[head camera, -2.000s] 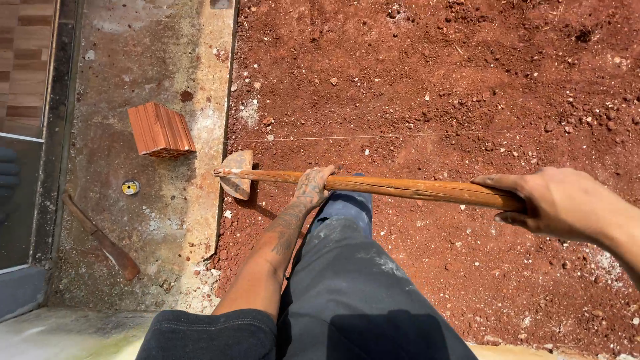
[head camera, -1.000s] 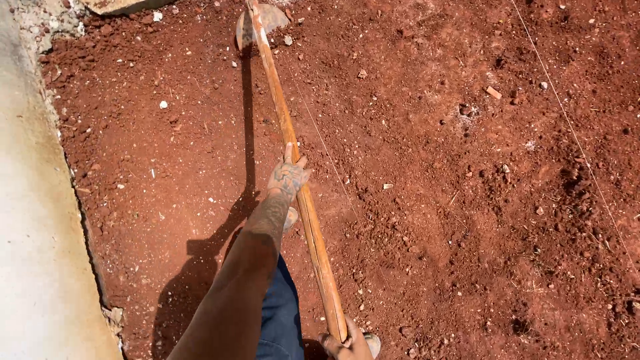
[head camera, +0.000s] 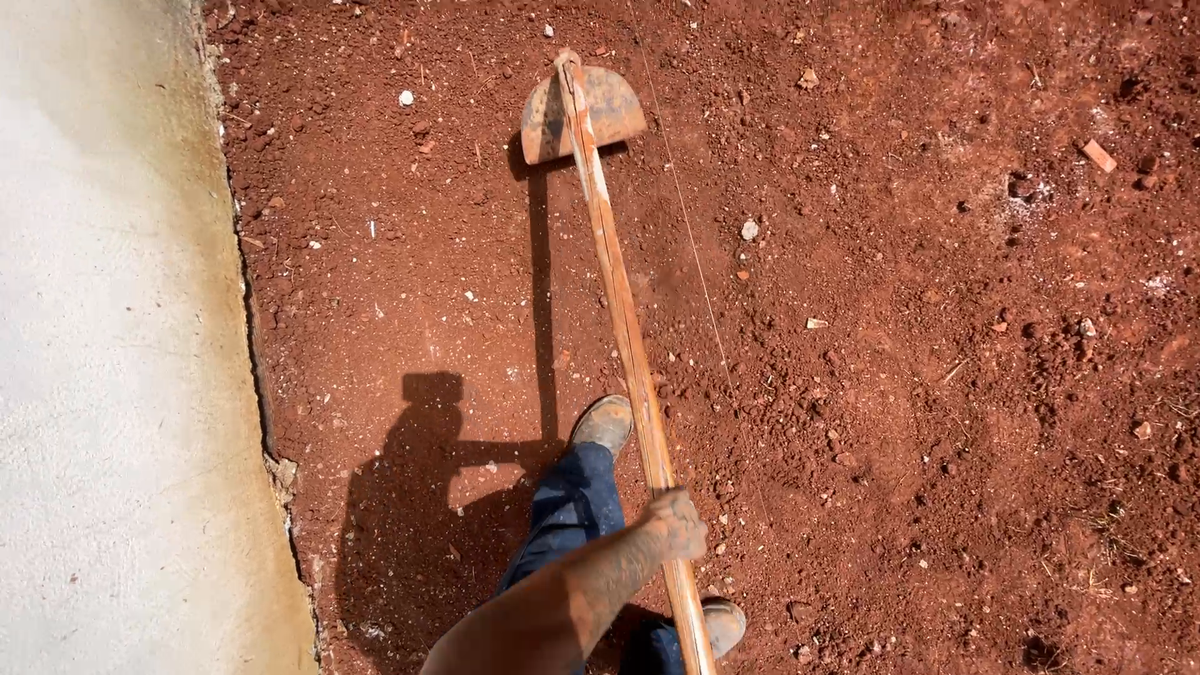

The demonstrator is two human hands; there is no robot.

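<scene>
My left hand is closed around the wooden handle of a hoe, low on the shaft in front of my legs. At the far end, the hoe's rounded metal blade is at the red soil, casting a shadow beside it. The handle runs down past my left hand and out at the bottom edge of the view. My right hand is out of view. A thin string line runs just right of the blade and handle.
A pale wall borders the soil on the left. My boots stand on the red soil, either side of the lower handle. Small stones and a brick fragment lie to the right.
The view has turned away from the concrete strip and hollow brick seen at first. Since the last frame, the hoe blade sits nearer to my feet, and my right hand has left the view.
</scene>
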